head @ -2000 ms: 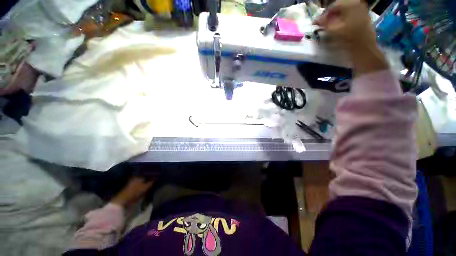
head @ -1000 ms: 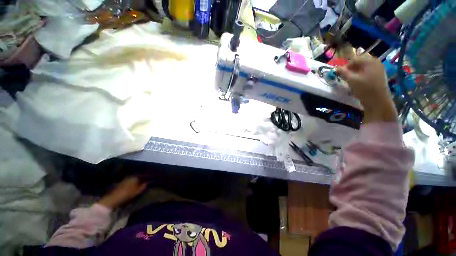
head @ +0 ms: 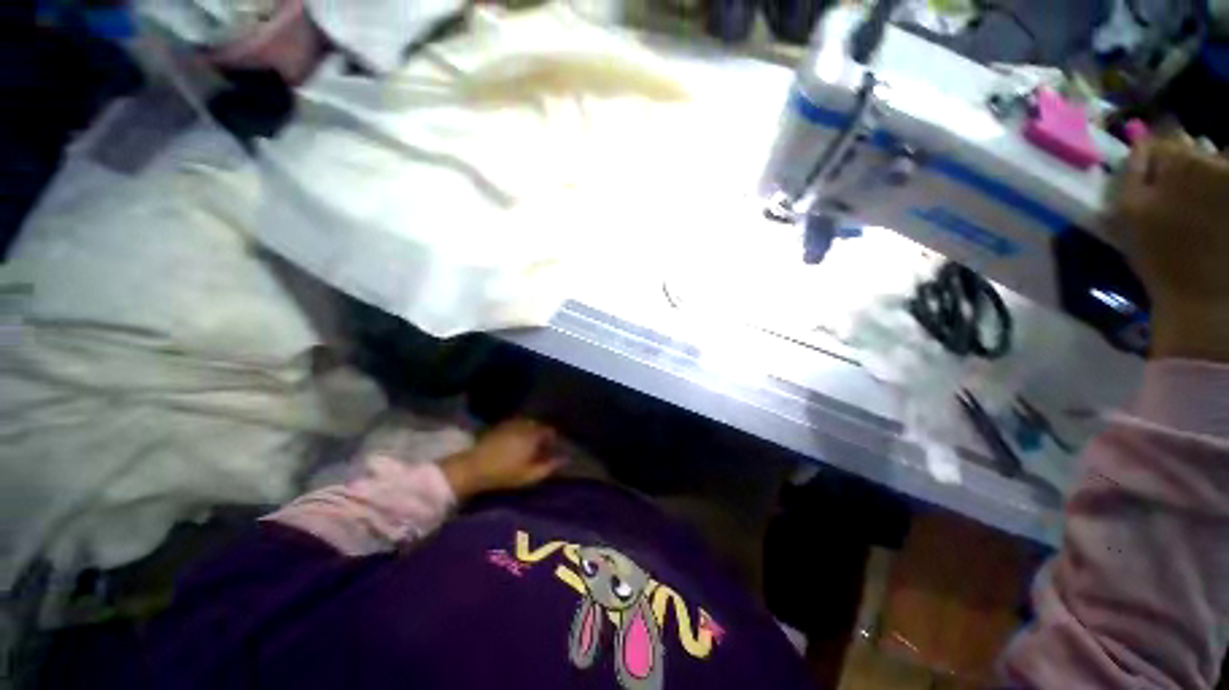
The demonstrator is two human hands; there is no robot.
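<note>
The white sewing machine [head: 930, 148] with a blue stripe stands at the upper right. My right hand [head: 1179, 223] is at the right end of its arm, near a pink block [head: 1063, 128]. A small pink piece shows by its blurred fingertips; I cannot tell if they hold it. My left hand [head: 515, 454] is low, in front of the table edge near my lap, with its fingers curled; I cannot tell if it holds anything. Cream cloth [head: 404, 175] lies over the left of the table, and more cloth [head: 148, 364] is heaped at the left.
Black looped handles or cord [head: 961, 310] lie under the machine arm. Dark snips or tweezers [head: 991, 431], white scraps [head: 917, 384] and a thin hooked wire [head: 809, 347] lie on the table. A printed scale [head: 627, 334] runs along the front edge.
The view has swung left, so the machine sits further right and the cloth heap shows more. My right hand has come down closer to the machine arm. My left hand remains below the table edge.
</note>
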